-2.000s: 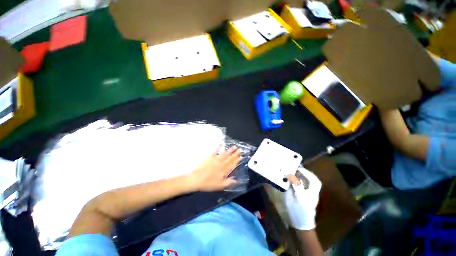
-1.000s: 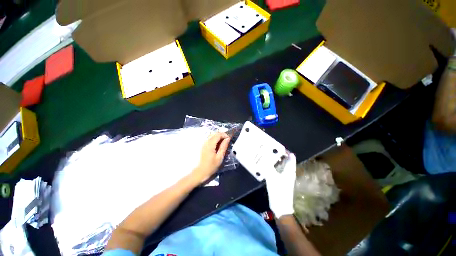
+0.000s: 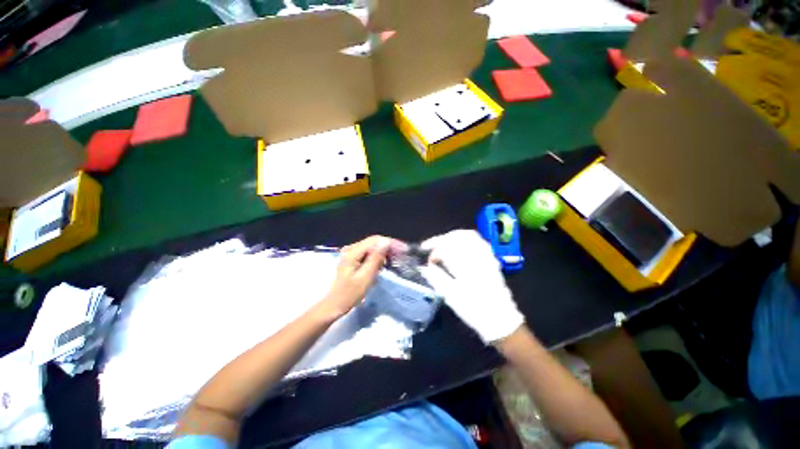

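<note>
A flat device (image 3: pixel 405 300), grey and glossy in a clear bag, hangs below my two hands at the right end of the white bag pile. My bare left hand (image 3: pixel 361 270) pinches the bag's upper left edge. My gloved right hand (image 3: pixel 474 279) is at the bag's upper right, its fingertips close to the left ones at the dark crinkled opening. The large glaring pile of clear bags (image 3: pixel 219 324) lies on the black bench under my left forearm.
A blue tape dispenser (image 3: pixel 502 237) and green roll (image 3: pixel 539 209) stand just right of my glove. Open yellow boxes (image 3: pixel 314 193) stand behind and right. Leaflets (image 3: pixel 75 324) lie left. A person's blue sleeve (image 3: pixel 776 324) shows far right.
The device, earlier bare with its white holed face up in my right glove, is now inside a clear bag. My right hand has moved up and left, beside my left hand at the bag.
</note>
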